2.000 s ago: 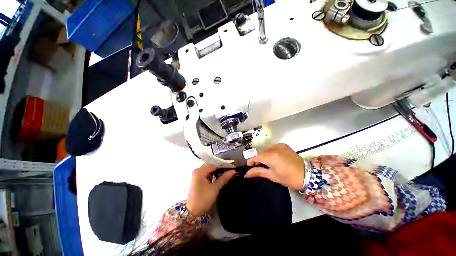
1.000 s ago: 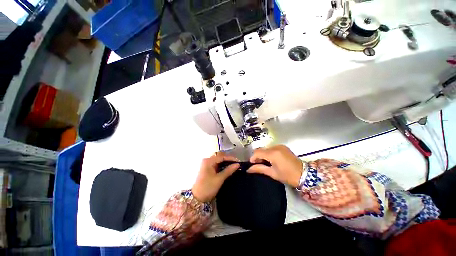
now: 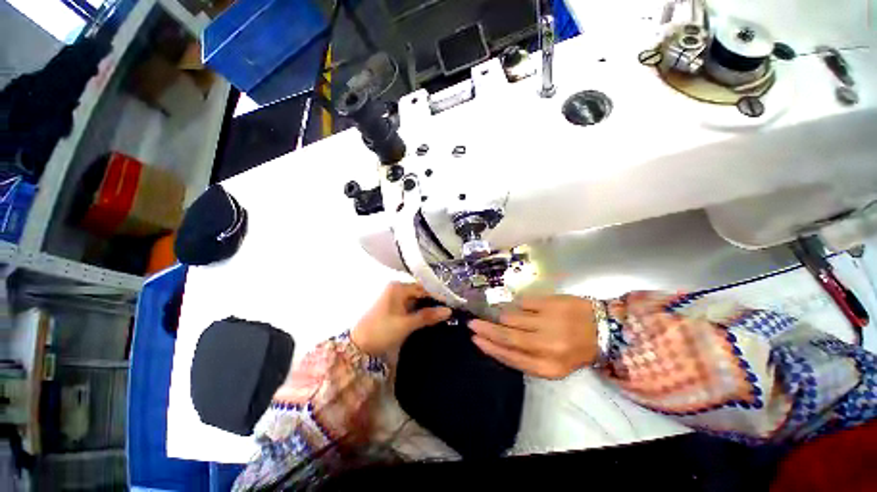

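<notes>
A soft black rounded workpiece lies at the front of the machine bed, its upper edge at the presser foot area. My left hand grips its upper left edge between thumb and fingers. My right hand lies over its upper right edge, fingers together and pointing left; the fingertips press on the fabric. A curved pale guard stands in front of the needle, and the needle tip is hidden. The white sewing machine spans the upper right.
A stack of flat black panels and a black bundle with a pale edge line lie on the table's left. Blue bins stand left and behind. Red-handled snips lie right of the bed.
The workpiece has turned, its lower end now pointing further right, and its edge is closer to the needle area. My right hand has flattened over the fabric. The camera view has shifted.
</notes>
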